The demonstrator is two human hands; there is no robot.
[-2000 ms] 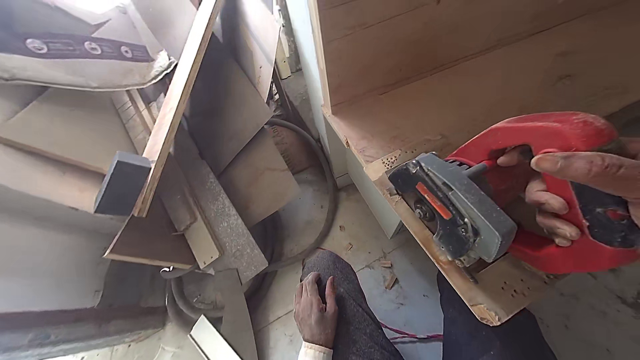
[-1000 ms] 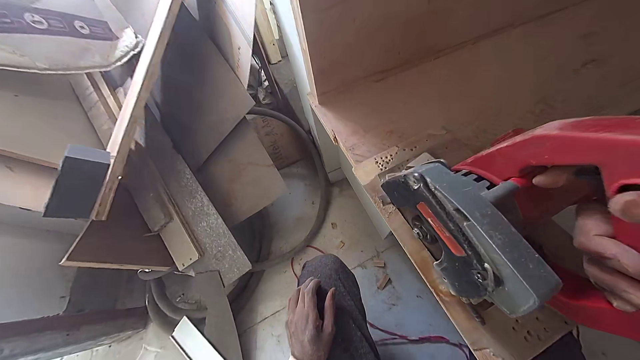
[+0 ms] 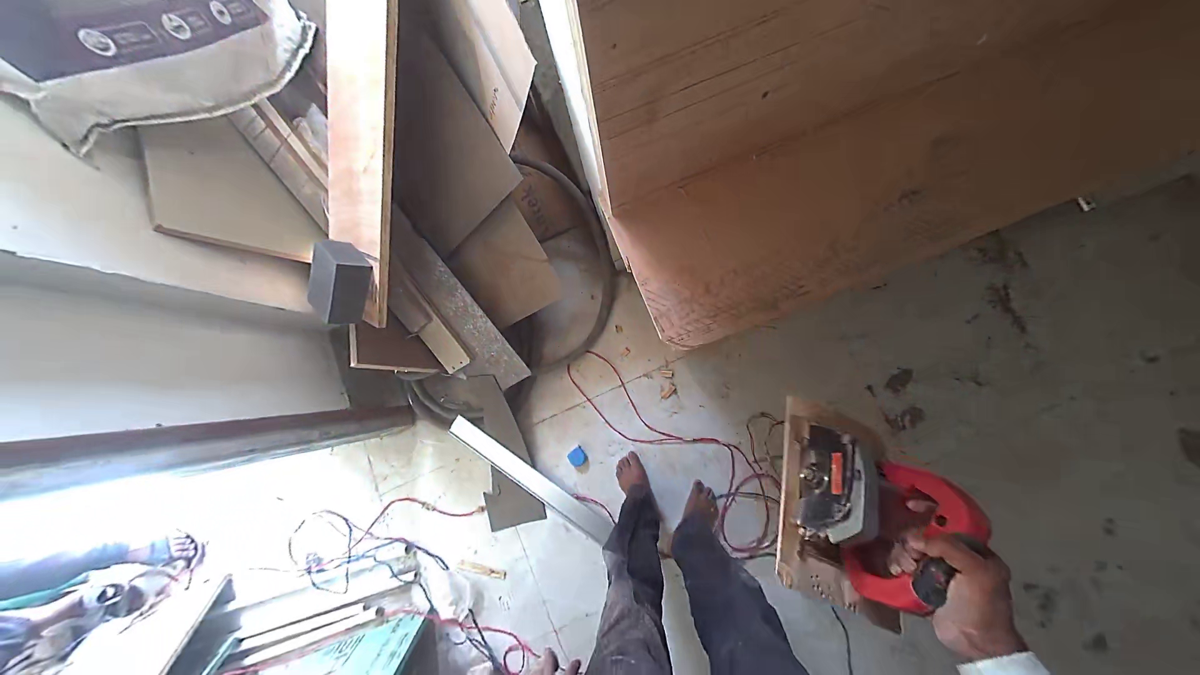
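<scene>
My right hand point(image 3: 966, 586), at the lower right, grips the rear handle of a red and grey circular saw point(image 3: 891, 525). A wooden base board point(image 3: 797, 487) is fixed along the saw's side, and the saw hangs tilted above the floor, apart from the large plywood panel point(image 3: 769, 244). At the bottom edge, fingertips point(image 3: 553, 664) show beside my trouser leg, probably those of my left hand; most of that hand is out of view, and whether it holds anything cannot be told.
Plywood offcuts point(image 3: 450, 131) and a grey block point(image 3: 340, 281) lie at the upper left, beside a coiled hose point(image 3: 600, 309). Red cables point(image 3: 675, 438) cross the floor near my bare feet. Another person's foot point(image 3: 183, 546) shows at the lower left, near stacked boards point(image 3: 309, 619).
The saw has come away from the plywood panel and is now held lower, clear of it. My left hand, earlier on my knee, has left it. The view has risen; my legs are now straight.
</scene>
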